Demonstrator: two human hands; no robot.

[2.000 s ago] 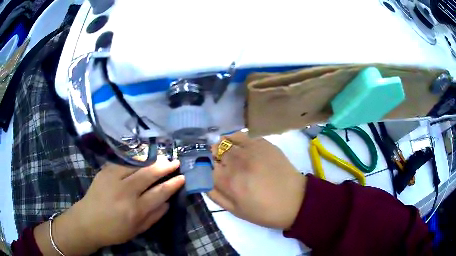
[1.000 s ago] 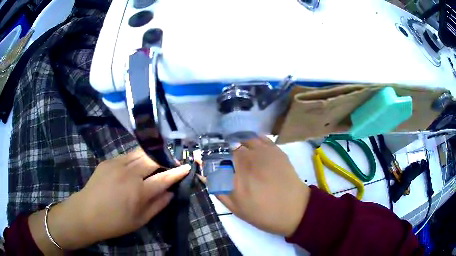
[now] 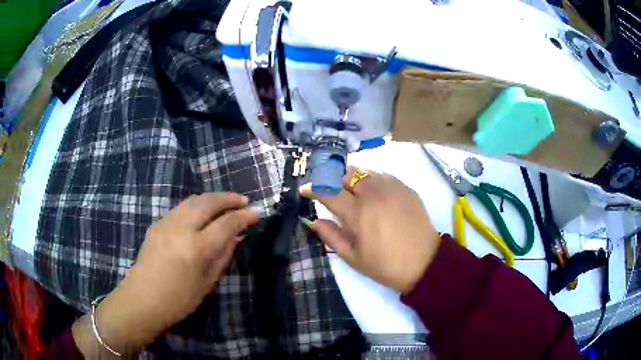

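Note:
The plaid fabric, black-grey with white lines, lies left of and in front of the needle area. A black binding strip runs along it towards the presser foot. My left hand rests on the fabric left of the strip, thumb and fingertips close together at the strip's edge. My right hand is at the strip's right side, just below the grey-blue cylinder, its fingertips on the strip and fabric edge. The exact hold of both hands is partly hidden.
The white sewing machine fills the top. Cardboard with a mint-green block is on its arm. Scissors with yellow and green handles, a small round disc and dark slim tools lie right. A ruler is at the front edge.
The view has shifted, showing the machine higher and more fabric. My left hand has drawn back from the presser foot area. My right hand has moved from beside the cylinder to below it.

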